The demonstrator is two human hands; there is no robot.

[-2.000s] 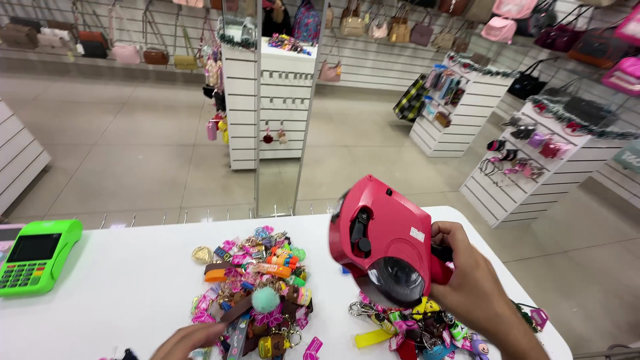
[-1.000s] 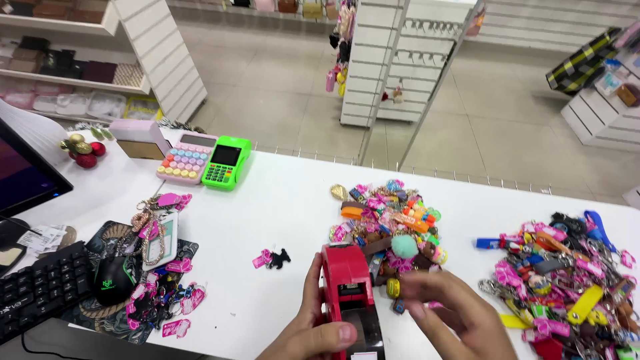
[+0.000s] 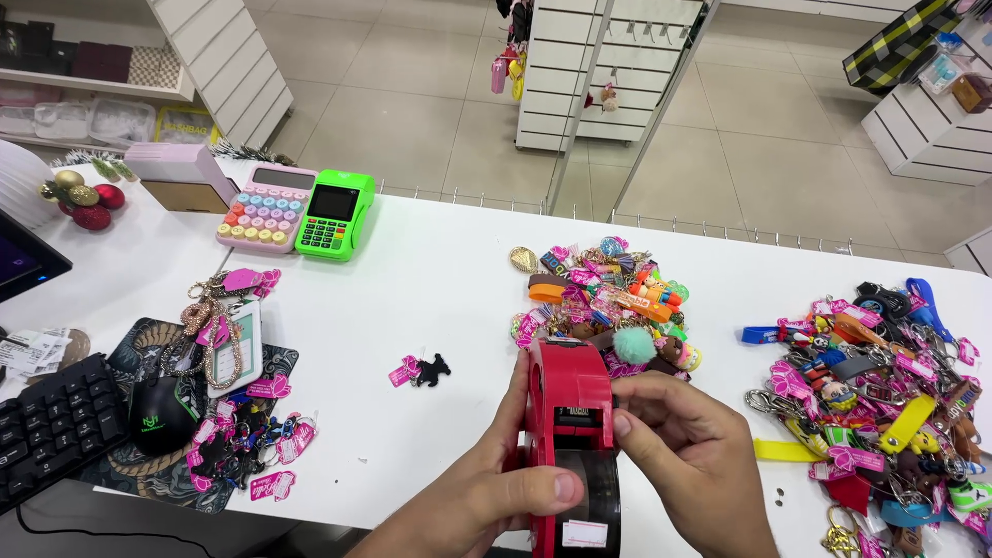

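A red price label gun (image 3: 572, 434) with a dark clear cover is held upright over the counter's near edge. My left hand (image 3: 496, 480) grips it from the left, the thumb across its cover. My right hand (image 3: 682, 457) has thumb and index finger pinched at a small part on the gun's right side. Just beyond the gun lies a pile of keychains (image 3: 597, 298) with pink tags and a mint pompom (image 3: 634, 345). A larger keychain pile (image 3: 868, 403) spreads at the right. A black animal-shaped keychain (image 3: 431, 371) lies alone left of the hands.
At the left are a black keyboard (image 3: 58, 426), a mouse (image 3: 161, 415), more keychains (image 3: 248, 446) and a monitor (image 3: 27, 256). A pink calculator (image 3: 267, 209) and a green card terminal (image 3: 335, 215) stand near the far edge. Metal hooks (image 3: 704, 229) line that edge.
The label gun went from my right hand, two seconds ago, to my left hand. My right hand, apart from the gun one second ago, now touches its side. The view has swung left.
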